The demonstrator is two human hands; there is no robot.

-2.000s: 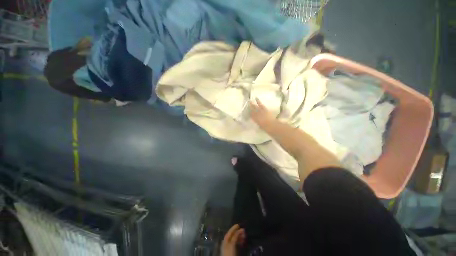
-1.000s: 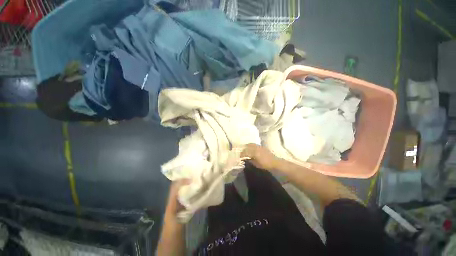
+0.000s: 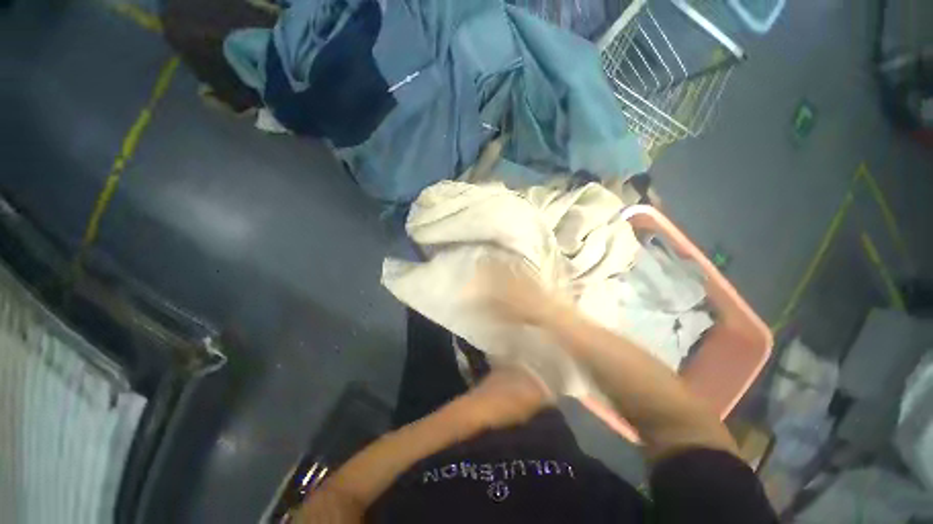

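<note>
Cream fabric pieces (image 3: 481,220) lie in a loose heap over the left end of an orange bin (image 3: 739,338) and spill past its rim. Pale grey-white fabric (image 3: 655,297) lies inside the bin. My right hand (image 3: 512,297) is on top of the cream fabric; its fingers are blurred, so its grip cannot be told. My left hand (image 3: 520,391) is lower, at the near edge of the cream fabric, with cloth bunched at its partly hidden fingers. Light blue fabric (image 3: 440,92) and a navy piece (image 3: 332,77) lie beyond the cream heap.
A silver wire basket (image 3: 670,77) stands beyond the bin, right of the blue fabric. Dark brown fabric (image 3: 215,41) is at the upper left. A slatted metal table (image 3: 61,409) is at the lower left. Yellow lines mark the grey floor. Pale bags or fabric (image 3: 803,394) lie at the right.
My left hand has moved right, towards my right hand, and the cream cloth it held has shifted with it. The view has turned, showing more of the slatted table and wire basket.
</note>
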